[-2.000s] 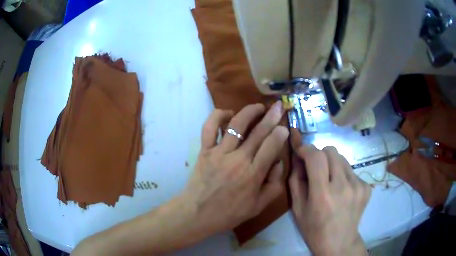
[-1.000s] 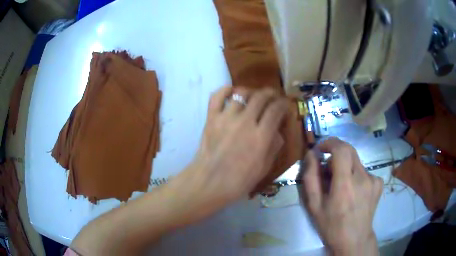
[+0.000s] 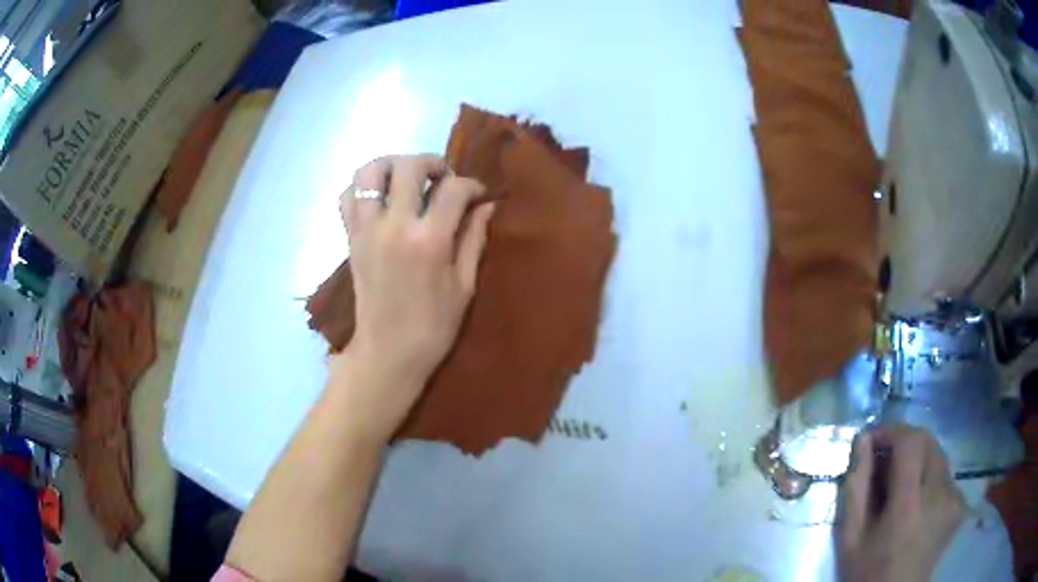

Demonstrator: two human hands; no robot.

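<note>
My left hand (image 3: 415, 256) is on the upper left part of the bundle of rust-brown cut pieces (image 3: 529, 296); its bent fingertips meet the top cloth near its upper left edge. My right hand (image 3: 899, 500) is blurred, with curled fingers, below the needle plate (image 3: 911, 370); whether it holds anything cannot be told. The long rust-brown strip of sewn pieces (image 3: 814, 182) runs along the left of the sewing machine head (image 3: 962, 171), its lower end beside the plate. The presser foot is not clear.
A carton marked "FORMIA" (image 3: 114, 125) stands at the upper left. Crumpled brown cloth (image 3: 108, 398) lies left of the white table (image 3: 672, 500). A shiny round metal part (image 3: 785, 460) is left of my right hand. Brown cloth shows at the right edge.
The view has swung left. My left hand has left the cloth at the needle and moved onto the bundle. My right hand is a little lower, away from the needle.
</note>
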